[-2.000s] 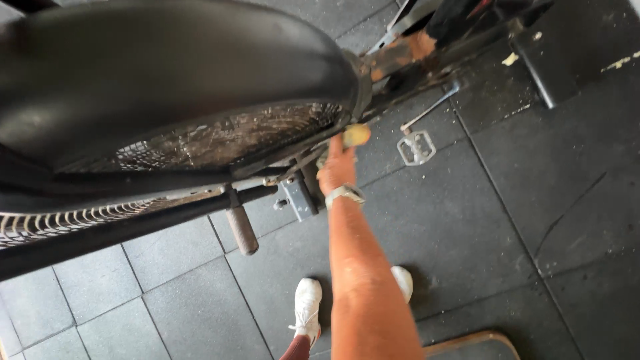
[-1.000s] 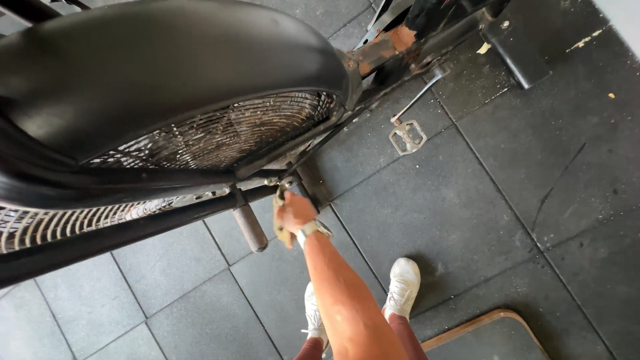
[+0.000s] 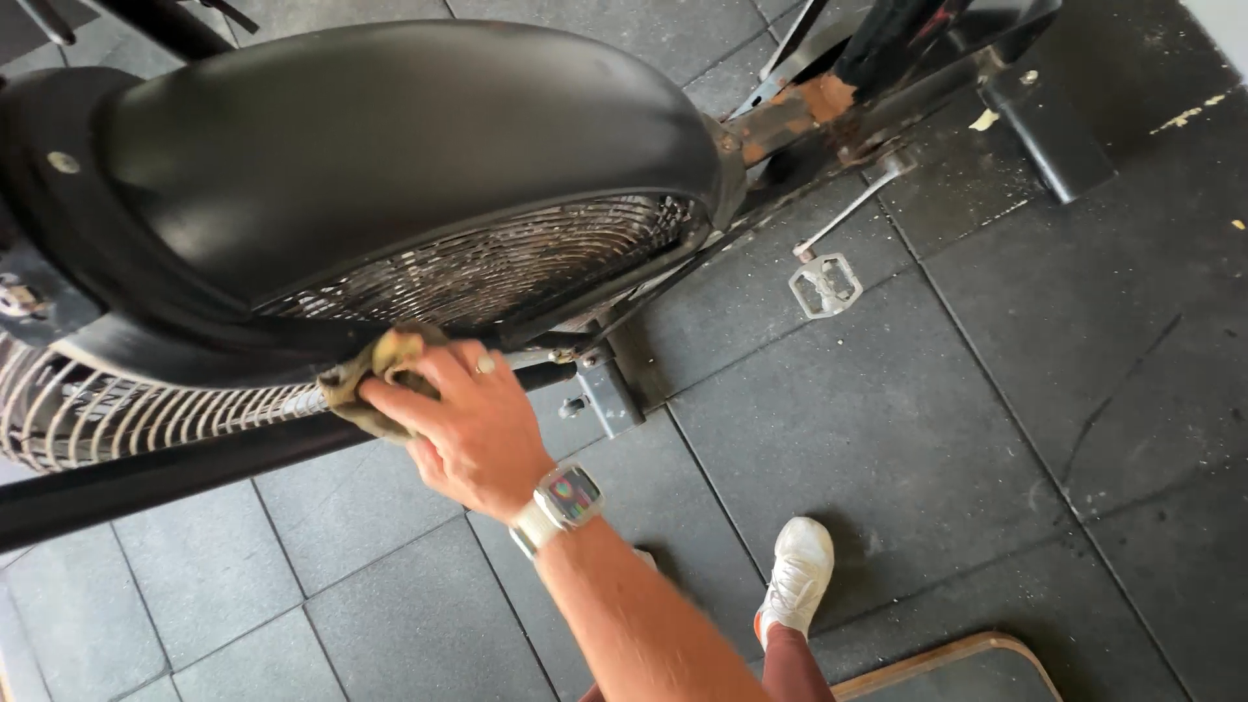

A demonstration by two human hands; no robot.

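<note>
My right hand (image 3: 473, 429), with a pale-banded watch on its wrist and a ring on one finger, is closed on a crumpled yellow-brown cloth (image 3: 375, 385). The cloth lies against the lower edge of the black plastic housing (image 3: 409, 146) of a fan exercise bike, where the wire fan cage (image 3: 175, 414) meets it. Just above the hand, a dusty grille (image 3: 487, 263) shows in the housing. My left hand is out of view.
A metal pedal (image 3: 826, 286) on its crank hangs right of the housing. The frame tube (image 3: 780, 127) has rusty patches. Black foot bars (image 3: 1048, 136) rest on rubber floor tiles (image 3: 877, 419). My white shoe (image 3: 801, 575) stands near a wood-edged board (image 3: 936, 663).
My right hand has moved left along the bike with the cloth, from near the small metal bracket to the edge of the fan cage. The view has shifted somewhat.
</note>
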